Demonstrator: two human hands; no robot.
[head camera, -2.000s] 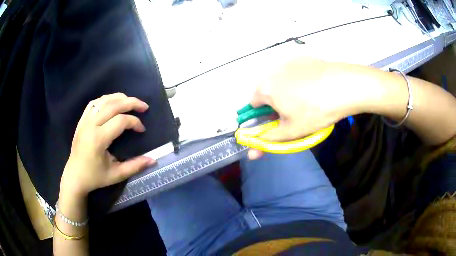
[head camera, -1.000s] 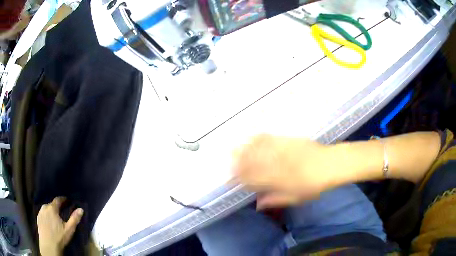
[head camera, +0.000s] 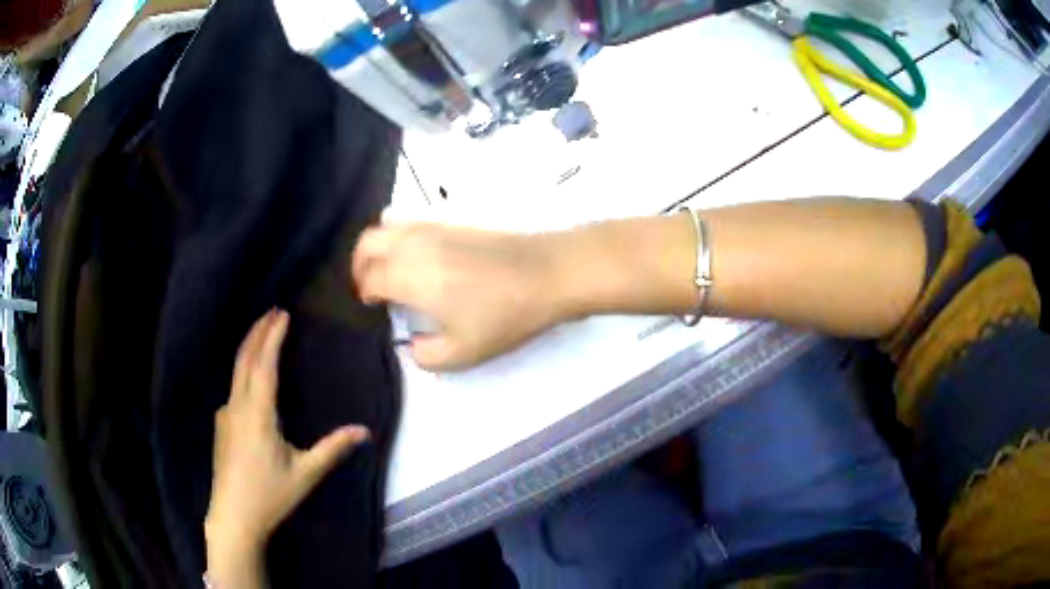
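Observation:
A wide dark garment panel (head camera: 230, 219) lies over the left part of the white table and hangs past its front edge. My left hand (head camera: 259, 443) rests on the panel with its fingers spread and the thumb apart. My right hand (head camera: 449, 288) is at the panel's right edge with its fingers curled on or against the fabric; it is slightly blurred, and its fingertips are partly hidden, so I cannot tell if it grips the edge. Scissors with one green and one yellow handle loop (head camera: 854, 113) lie at the upper right, untouched.
The sewing machine head (head camera: 432, 52), white with a blue stripe, stands at the top above the table. A dark red framed panel (head camera: 656, 14) shows beside it. A grey measuring strip (head camera: 622, 431) runs along the curved front edge. A round dark grey part (head camera: 29, 500) is at the lower left.
The scissors left my right hand for the upper right of the table. My right hand has moved left to the panel's edge. Lately my left hand moved up and right, and the panel shifted right.

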